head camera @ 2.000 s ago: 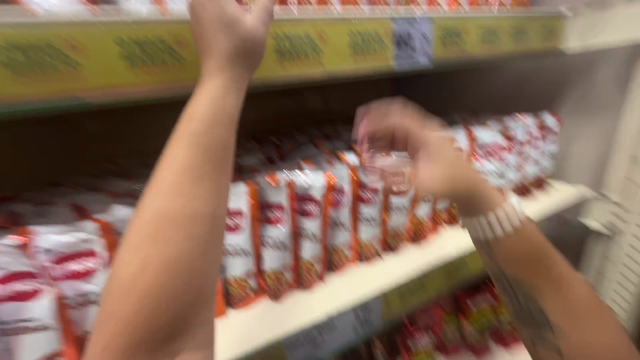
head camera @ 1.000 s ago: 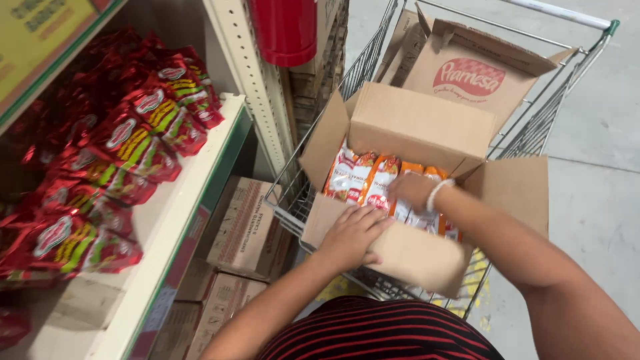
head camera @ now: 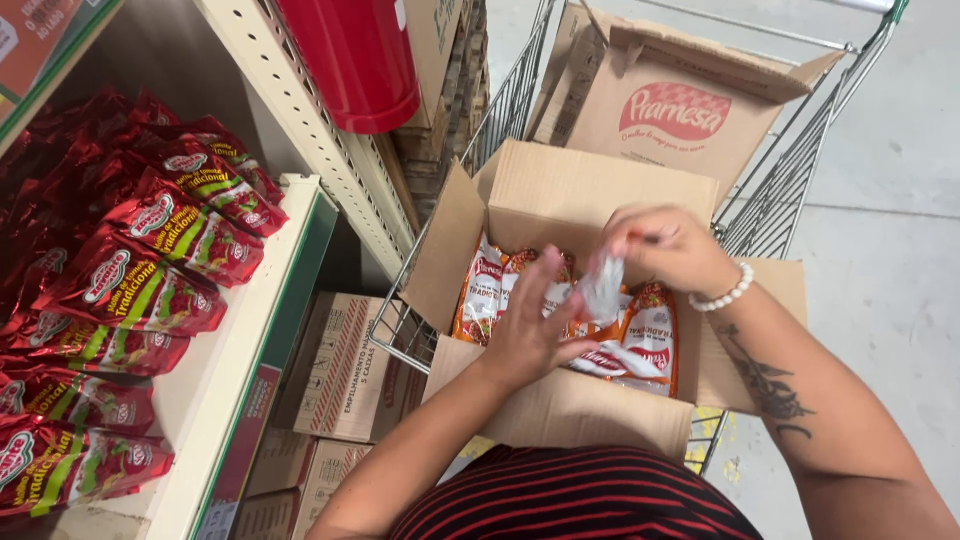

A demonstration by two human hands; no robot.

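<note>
An opened cardboard box (head camera: 600, 176) sits in a wire shopping cart and holds several white and orange tomato sauce pouches (head camera: 651, 330). Over the box, my right hand (head camera: 660, 244), with a white bead bracelet at the wrist, grips a blurred white and orange pouch (head camera: 602, 289) by one end. My left hand (head camera: 529, 322) hovers just left of that pouch with its fingers spread; whether its fingertips touch the pouch I cannot tell.
Red tomato sauce pouches (head camera: 161, 277) fill the shelf at left, beside a perforated metal upright (head camera: 300, 112). Closed cartons (head camera: 352, 367) are stacked under the shelf. A second open carton (head camera: 667, 112) stands in the cart (head camera: 795, 165). A red container (head camera: 352, 60) hangs at the top.
The view has swung from the shelf of white pouches to the cart. Since one second ago, my right hand has come up from the box's pouches with one, and my left hand has left the box's near flap.
</note>
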